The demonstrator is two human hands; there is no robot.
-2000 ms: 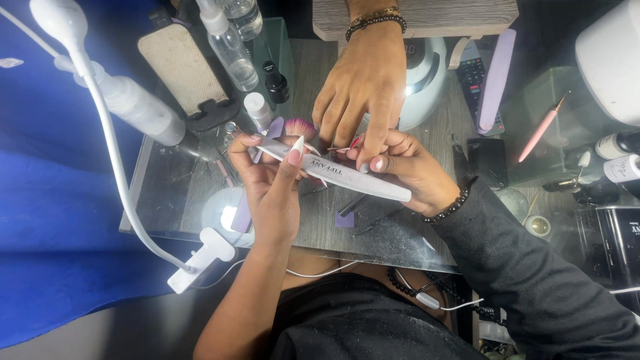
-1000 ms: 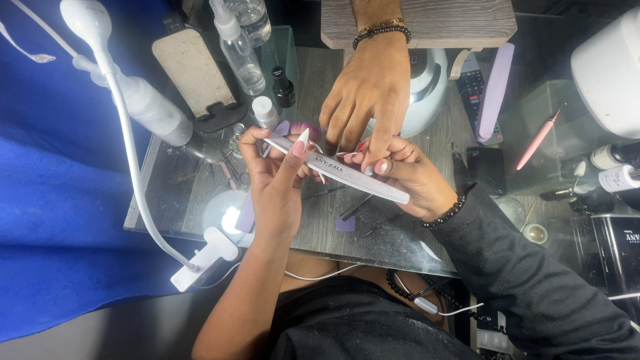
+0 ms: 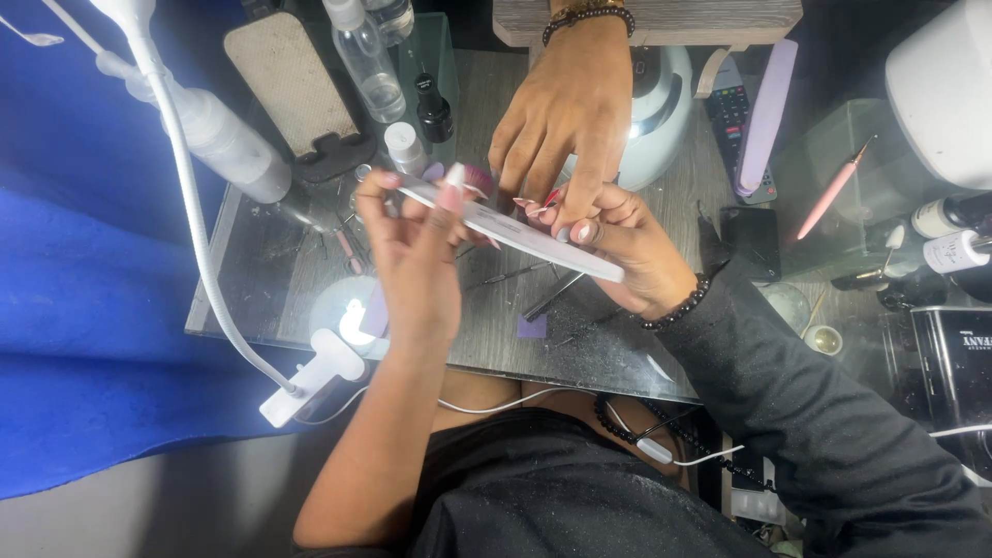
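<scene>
My left hand grips one end of a white nail file between its thumb and fingers; the hand is slightly blurred. The file slants down to the right across the front of my right hand. Between its thumb and fingers, my right hand holds a fingertip of another person's hand, which reaches down from the top with a dark beaded bracelet on its wrist. The file lies at or close to that fingertip; exact contact cannot be told. Below the hands, a purple square and thin metal tools lie on the glass-topped table.
A clamp lamp arches at the left beside bottles and a phone stand. Behind the other person's hand is a white nail lamp. A lilac file rests over a remote control. A pink tool lies further right.
Both my hands stay around the same fingertip. The white file has shifted and tilted a little in my left hand. The other person's hand stays in about the same place.
</scene>
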